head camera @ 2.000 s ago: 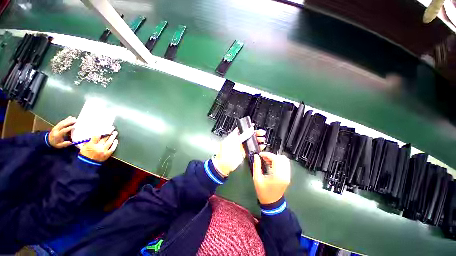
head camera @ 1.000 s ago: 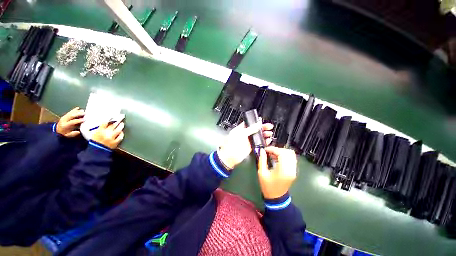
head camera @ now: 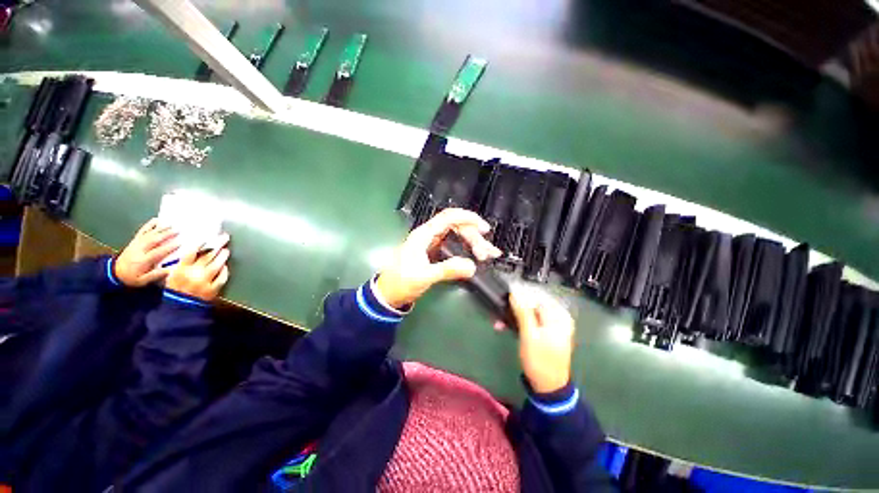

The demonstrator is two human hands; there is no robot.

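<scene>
A black remote control piece (head camera: 485, 285) is held between both my hands over the bench's near side, slanting from upper left to lower right. My left hand (head camera: 431, 258) grips its upper end with thumb and fingers. My right hand (head camera: 543, 332) holds its lower end with thumb and fingertips. The fingers cover both ends, and I cannot tell whether it is one case half or a joined unit. A long row of black case parts (head camera: 617, 246) lies just beyond my hands and runs to the right.
Green boards on black pieces (head camera: 467, 81) lie beyond the white strip (head camera: 361, 129). A pale post (head camera: 214, 54) crosses at upper left. Small metal parts (head camera: 181, 133) lie in heaps at left. A neighbour's hands (head camera: 199, 267) rest at a white paper (head camera: 185, 214). A blue bin (head camera: 737, 481) shows below.
The black piece has turned to a flatter slant and sits lower between my hands. My left hand has shifted left and curled over its upper end. The camera view has shifted slightly.
</scene>
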